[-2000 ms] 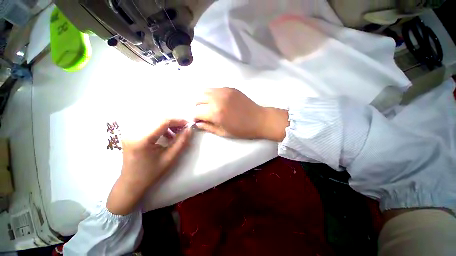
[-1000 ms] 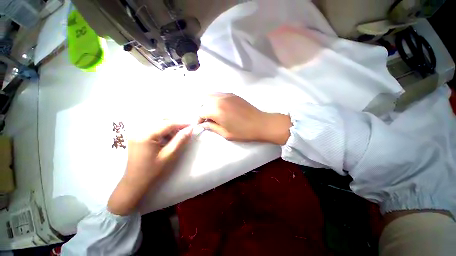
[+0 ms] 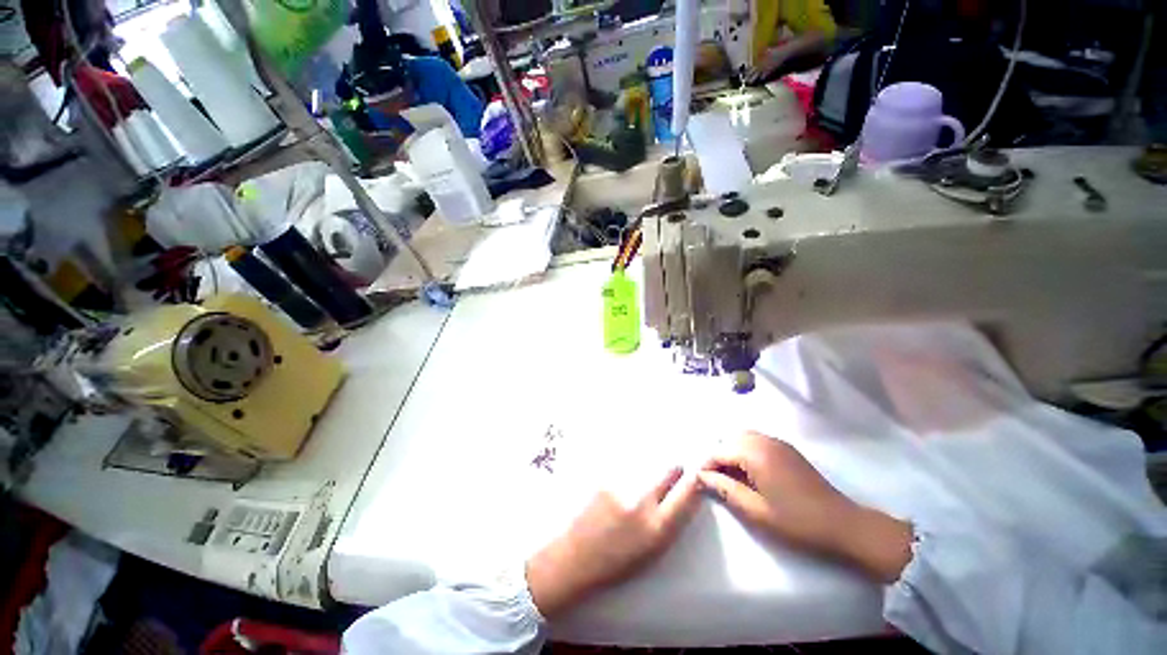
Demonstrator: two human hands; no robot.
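White fabric (image 3: pixel 474 512) with a small dark motif (image 3: pixel 547 450) lies flat on the white table, partly washed out by the lamp. My left hand (image 3: pixel 614 537) and my right hand (image 3: pixel 781 499) meet at their fingertips on the fabric, in front of the needle area. Both seem to pinch its edge; the fingertips are small and overexposed. The cream sewing machine head (image 3: pixel 698 288) stands just beyond my hands. More white cloth (image 3: pixel 883 397) lies under the machine arm, to the right of the needle area.
A lime green tag (image 3: pixel 621 311) hangs left of the machine head. A yellowish second machine (image 3: pixel 243 378) stands at the left. A purple cup (image 3: pixel 906 124) is behind the machine arm. White thread cones (image 3: pixel 211 83) are at the upper left. A person's yellow sleeve (image 3: pixel 796 28) shows at the back.
The view has tilted up and swung left, showing the workshop. My hands stay together on the fabric; my left hand is flatter, its fingers pointing more to the right.
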